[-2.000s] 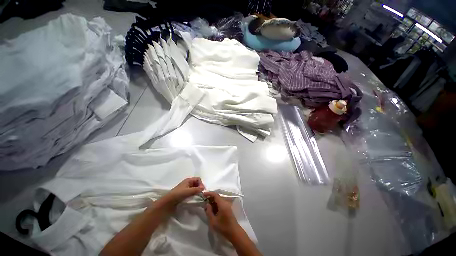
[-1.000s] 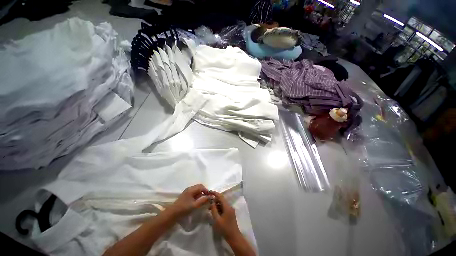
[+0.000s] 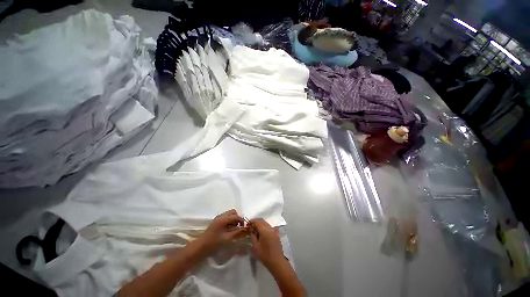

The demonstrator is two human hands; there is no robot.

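A white shirt (image 3: 168,194) lies spread on the glossy table, its collar at the lower left around a black hanger (image 3: 43,246). My left hand (image 3: 226,226) pinches the placket near the hem. My right hand (image 3: 264,239) is close beside it, fingertips almost touching those of the left. Something small and thin shows between the fingertips, too small to name. The placket runs from the collar toward my hands, and my forearms lie over the lower part of the shirt.
A tall white shirt stack (image 3: 64,87) is at the left. Hung shirts (image 3: 267,96) with black hooks lie behind. A purple checked garment (image 3: 363,96), red bottle (image 3: 380,148), clear film strips (image 3: 355,177), small bag of bits (image 3: 409,239) and plastic sheets (image 3: 456,191) are at the right.
Both hands have shifted slightly right along the placket since the first frame and stay close together. The cloth by the hem has been raised a little at my fingertips.
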